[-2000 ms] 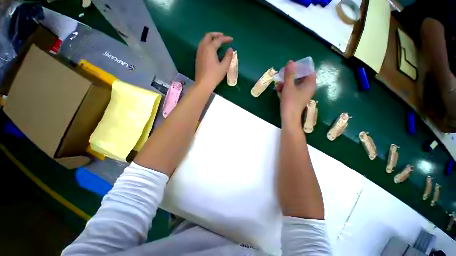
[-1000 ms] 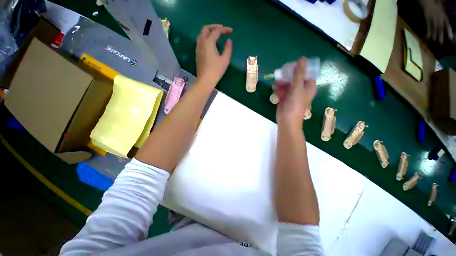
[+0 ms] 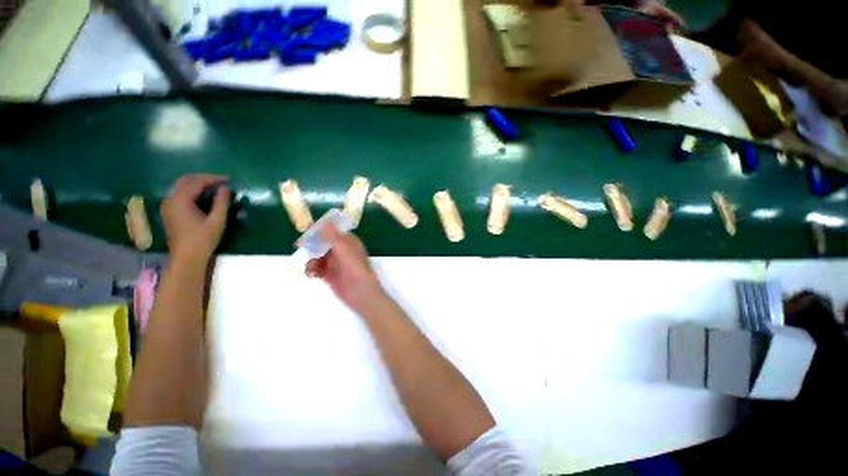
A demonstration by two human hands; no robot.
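My right hand (image 3: 342, 270) holds a translucent white squeeze bottle (image 3: 325, 234) at the belt's near edge, its nozzle end pointing down-left. My left hand (image 3: 193, 218) is over the belt, thumb and fingers around a small dark object (image 3: 212, 196), blurred and partly hidden. Several small beige parts lie spaced along the green conveyor belt (image 3: 409, 153). One beige part (image 3: 296, 205) lies between my hands, and another (image 3: 356, 199) is just beyond the bottle. One more beige part (image 3: 139, 221) is left of my left hand.
A white work surface (image 3: 372, 372) lies before me. Left are a yellow sheet (image 3: 90, 367), pink part (image 3: 145, 296) and cardboard box (image 3: 11, 390). Right are grey-white blocks (image 3: 730, 361). Opposite are heaped blue cylinders (image 3: 270, 35), a tape roll (image 3: 383, 33) and a person's arm (image 3: 781, 58).
The view has swung right and levelled. My left hand, open before, has closed around a dark object. The bottle now points down-left, nearer the belt's near edge.
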